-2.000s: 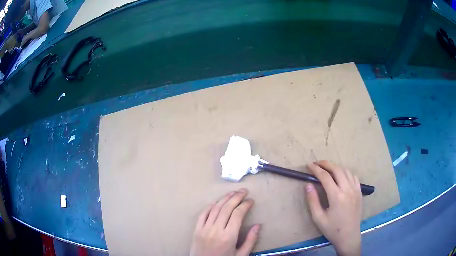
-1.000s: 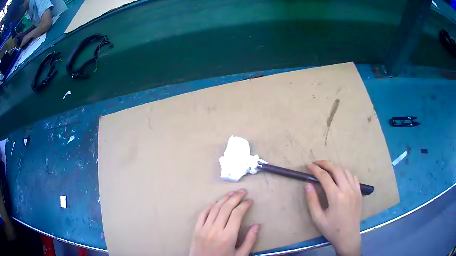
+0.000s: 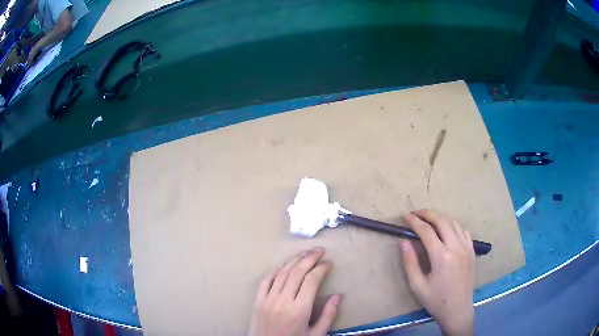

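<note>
A wiping wand lies on the tan cardboard mat (image 3: 210,223), its white cloth head (image 3: 309,209) to the left and its dark handle (image 3: 377,226) running right. My right hand (image 3: 441,269) lies loosely over the handle, with the thumb on the near side and fingertips on the far side. Part of the handle is hidden under it; the dark end shows beyond. My left hand (image 3: 289,298) rests on the mat below the cloth head, fingers slightly apart, holding nothing and not touching the wand.
Two black headband assemblies (image 3: 105,79) lie on the dark green belt (image 3: 295,59). Small black snips (image 3: 532,159) lie on the blue-green bench right of the mat. White scraps (image 3: 83,264) lie on the bench. A person's arm (image 3: 52,36) shows at the upper left.
The black assemblies and a white scrap on the belt have shifted right and slightly up. The assembly at the far right edge has also shifted right. My hands and the wand have not moved.
</note>
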